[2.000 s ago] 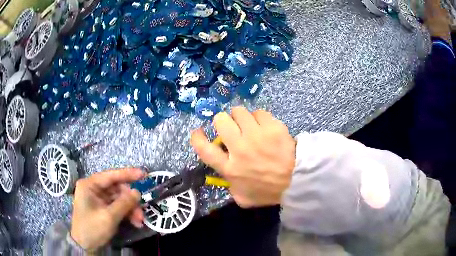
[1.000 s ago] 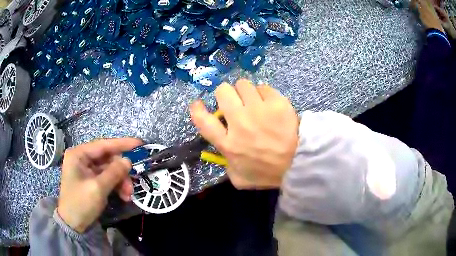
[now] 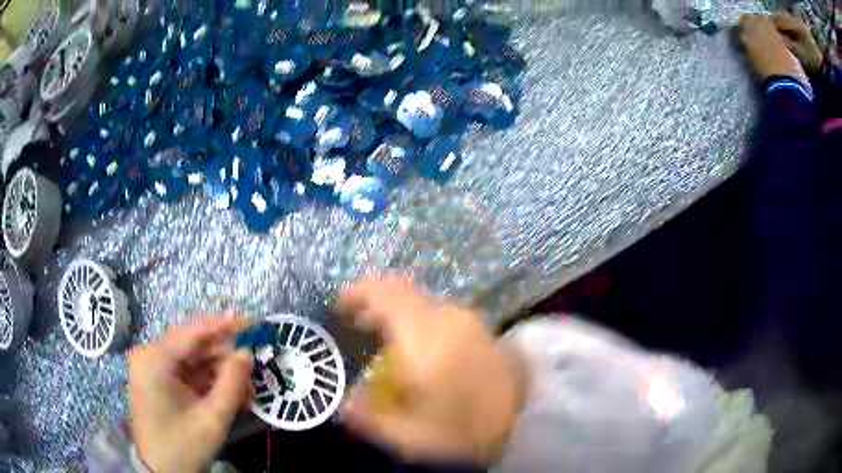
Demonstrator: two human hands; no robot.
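My left hand (image 3: 189, 393) pinches a small blue circuit board (image 3: 258, 340) at the left edge of a white spoked fan housing (image 3: 318, 374). Dark leads show between the board and the hub; a thin red wire hangs below. My right hand (image 3: 434, 374), blurred, is just right of the housing. A yellow patch of the pliers' handles (image 3: 392, 377) shows inside its fingers; the jaws cannot be made out. A large heap of blue boards (image 3: 249, 120) lies beyond my hands.
A single white housing (image 3: 92, 308) lies on the silver sheet (image 3: 609, 157) at left. More housings (image 3: 32, 214) are stacked along the left edge. At upper right are another person's hands (image 3: 771, 46), near a pale unit (image 3: 681, 17).
My right hand has moved down and turned, and the pliers' jaws are no longer over the housing. My left hand still holds the board. The other person's hands show more fully.
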